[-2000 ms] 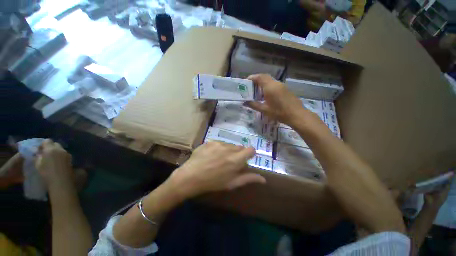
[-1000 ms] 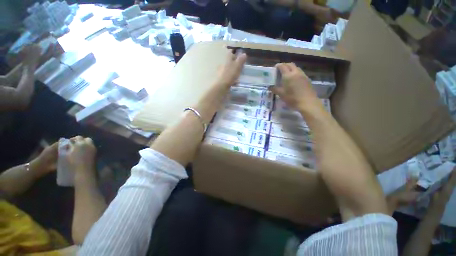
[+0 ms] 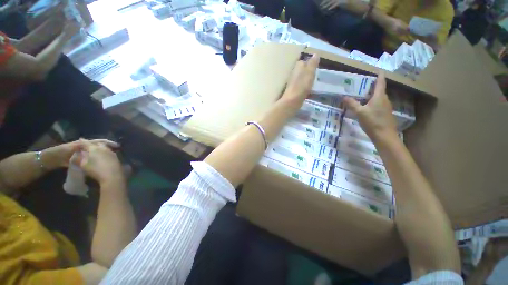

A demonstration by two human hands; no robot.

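The open brown shipping carton [image 3: 317, 228] stands in front of me with white retail boxes [image 3: 303, 156] in two columns inside. A retail box [image 3: 340, 83] lies at the far end of the left column, its printed face up. My left hand [image 3: 303, 78] is at its left end, fingers at the carton's far left corner. My right hand [image 3: 374, 111] is at its right end, thumb and fingers spread around it. The fingertips of my left hand are partly hidden.
Carton flaps [image 3: 245, 89] spread left and right. A black upright cylinder [image 3: 230, 43] and loose white boxes [image 3: 131, 93] are on the table behind and left. More boxes [image 3: 406, 58] stand behind the carton. People in yellow sit at lower left and far right.
The box first held in my right hand above the carton is now down at the far end between both hands. My left hand has moved from the near boxes to the far left corner. The view has shifted.
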